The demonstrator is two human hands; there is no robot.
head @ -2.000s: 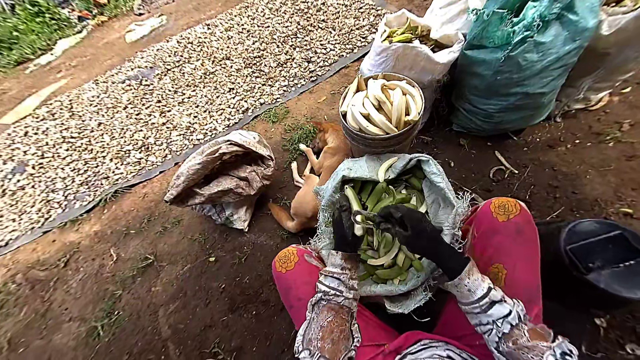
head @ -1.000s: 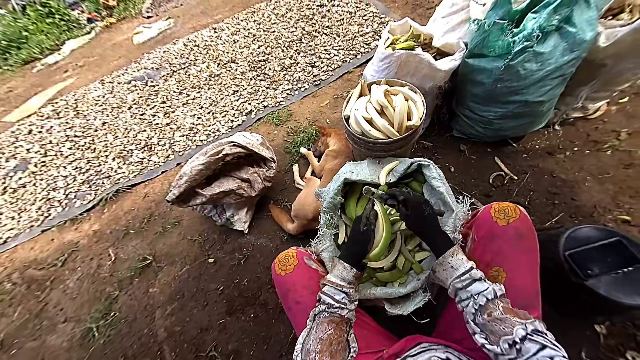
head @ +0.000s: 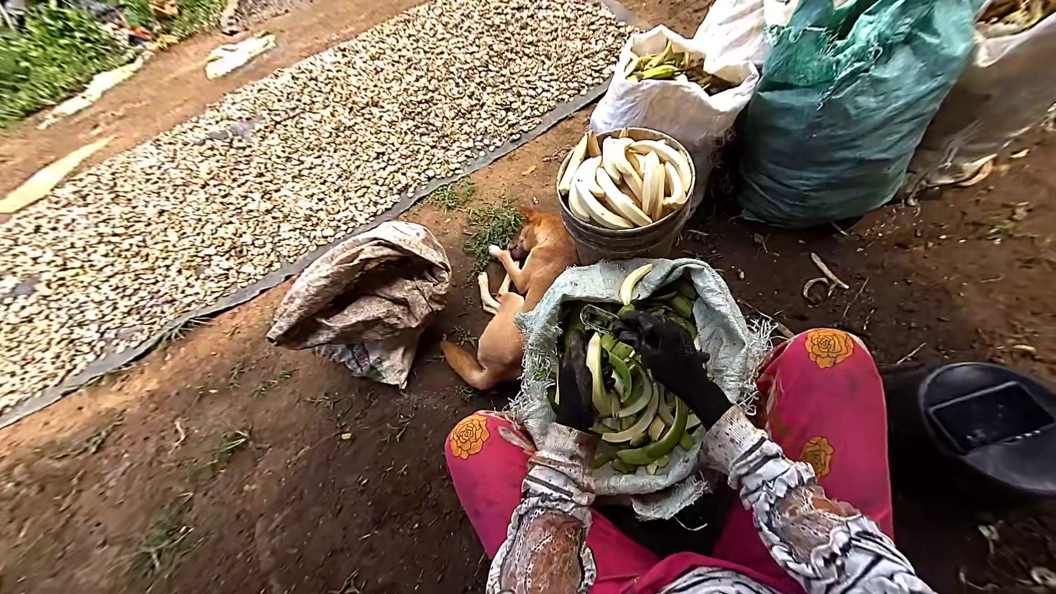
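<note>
A woven sack [head: 726, 322] with a frayed, rolled rim stands between my knees, full of green plantain peels [head: 660, 445]. Over it, my left hand [head: 575, 375], in a black glove, is closed around a partly peeled plantain [head: 596, 371]. My right hand [head: 672, 355], also black-gloved, holds a metal peeler [head: 598, 317] near the plantain's upper end. One pale curved piece [head: 634, 283] lies at the sack's far rim. Just beyond stands a bucket [head: 627, 239] heaped with peeled plantains [head: 619, 186].
A tan dog [head: 528, 289] lies left of the sack, beside a crumpled brown sack [head: 363, 289]. Pale pieces [head: 330, 140] cover a long ground sheet. A white sack [head: 660, 99] and a green sack [head: 850, 124] stand behind. At right is a black container [head: 990, 421].
Both hands have shifted within the sack's mouth. The broad green plantain seen between them one second ago is no longer there; a paler one is now in my left hand.
</note>
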